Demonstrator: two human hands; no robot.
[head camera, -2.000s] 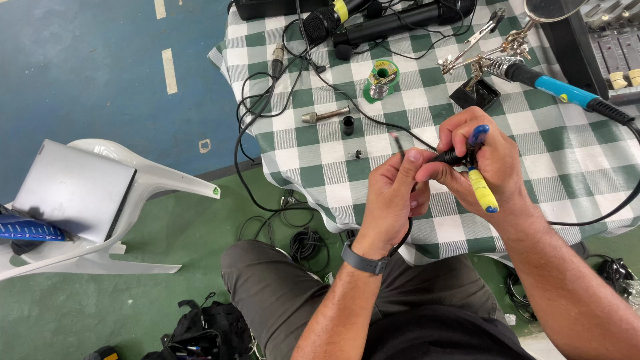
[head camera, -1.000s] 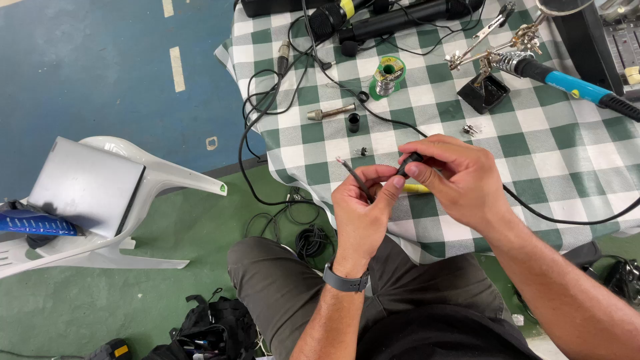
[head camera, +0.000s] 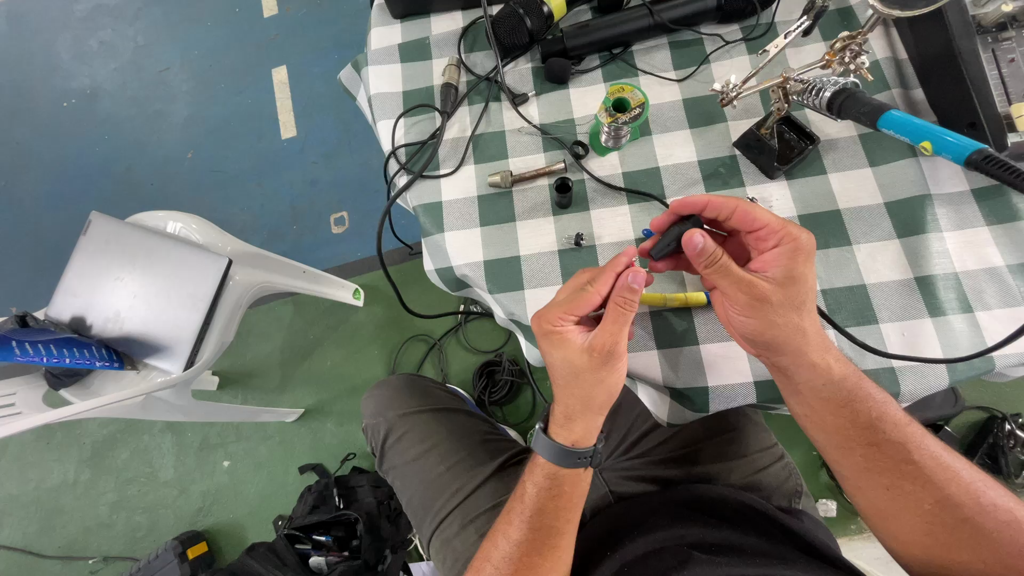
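My left hand (head camera: 588, 328) pinches the stripped end of a cable between thumb and forefinger; most of the cable is hidden by the fingers. Close beside it, my right hand (head camera: 748, 272) grips a black tapered connector boot (head camera: 676, 237), its narrow end towards the wire tip. Under the hands lies a tool with yellow and blue handles (head camera: 674, 299), partly covered. Left of the hands on the checked cloth are a small connector insert with pins (head camera: 578, 239), a short black sleeve (head camera: 563, 192) and a metal cylindrical part with a worn shaft (head camera: 528, 174).
A solder spool (head camera: 618, 120) stands behind the small parts. A blue soldering iron (head camera: 920, 136) rests in a helping-hands stand (head camera: 776, 144) at the right. Microphones (head camera: 640, 34) and looped cables (head camera: 432, 152) lie at the back and left. A white plastic chair (head camera: 272, 272) holds a laptop (head camera: 144, 288).
The yellow-and-blue-handled tool, in my right hand two seconds ago, now lies on the cloth. My right hand has the black boot, and the wire tip has come in between my left fingertips.
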